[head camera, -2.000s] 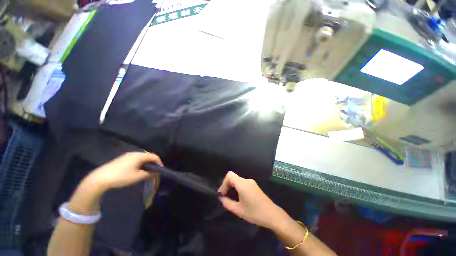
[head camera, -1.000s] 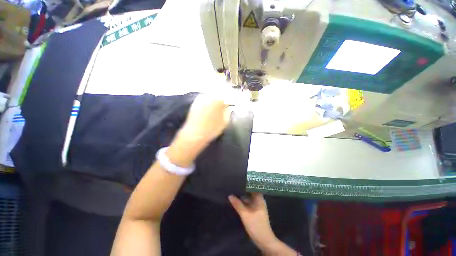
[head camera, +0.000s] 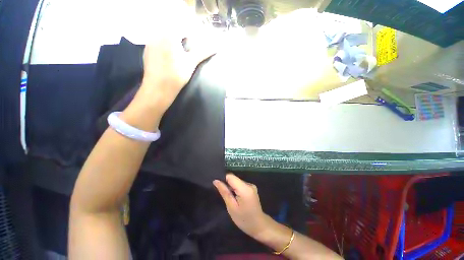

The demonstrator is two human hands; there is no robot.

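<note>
Dark cloth lies on the white machine table and hangs over its front edge. My left hand lies on the cloth near the needle area, its fingers bent over a fold of it; glare washes out the fingertips. My right hand pinches the cloth's right corner at the table's front edge between thumb and fingers. The sewing machine's needle area is at the top, very bright, so the needle and presser foot are not clear.
Right of the needle are light blue-grey scraps, a yellow label, a white strip and blue-handled snips. The green ruled table edge runs across. A red basket stands below right. A white tape is far left.
The view has moved closer to the needle area. My left hand went from holding cloth over the lap to the cloth by the needle. My right hand moved to the cloth's corner at the table edge.
</note>
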